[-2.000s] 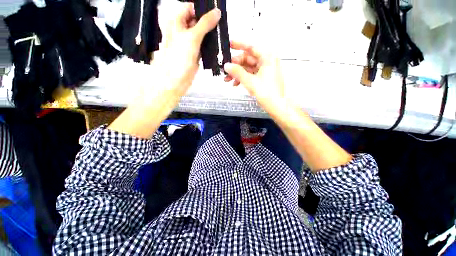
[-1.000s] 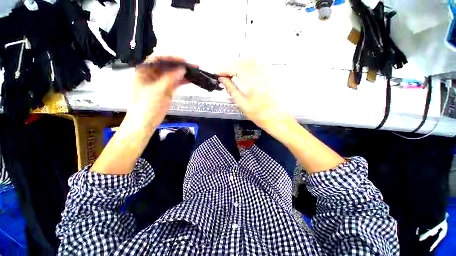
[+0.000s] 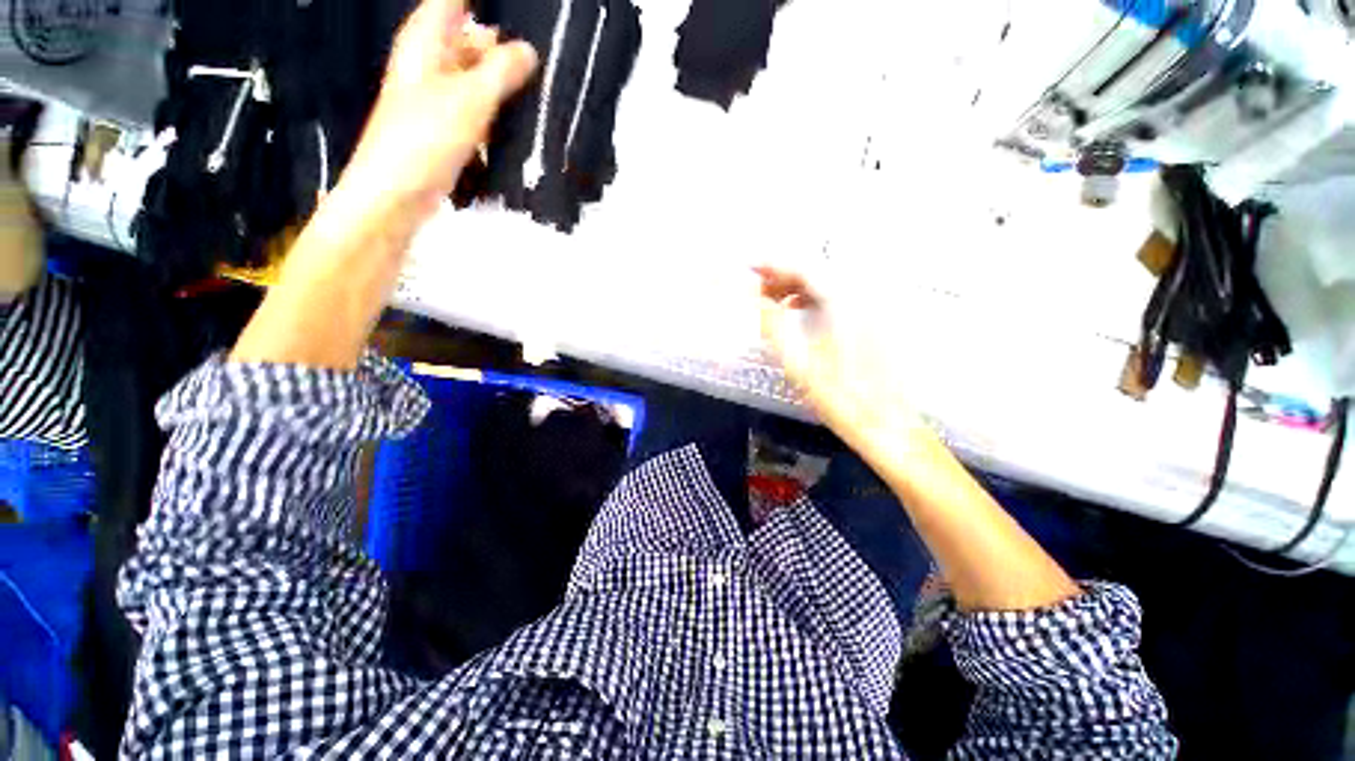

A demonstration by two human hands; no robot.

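Black zipper pieces [image 3: 577, 141] with two silvery tooth lines lie at the upper left of centre on the white table. My left hand [image 3: 446, 97] is over their left edge, its fingertips near the top of the picture; whether it still grips a piece cannot be told. My right hand [image 3: 803, 330] is above the front of the table, pale and overexposed, with fingers loosely bent and nothing seen in it. A plain black fabric stack [image 3: 727, 48] lies right of the zipper pieces.
More black pieces [image 3: 223, 164] lie at far left. The sewing machine head [image 3: 1211, 82] is at upper right, above a black zipper bundle [image 3: 1211, 283] with brown tabs [image 3: 1156, 253]. Black straps [image 3: 1222, 454] cross the table's right edge. A blue crate [image 3: 513, 382] is below the table.
The view has turned left. My left hand has moved away from my right hand to the zipper pieces. The black piece held between both hands has left my right hand.
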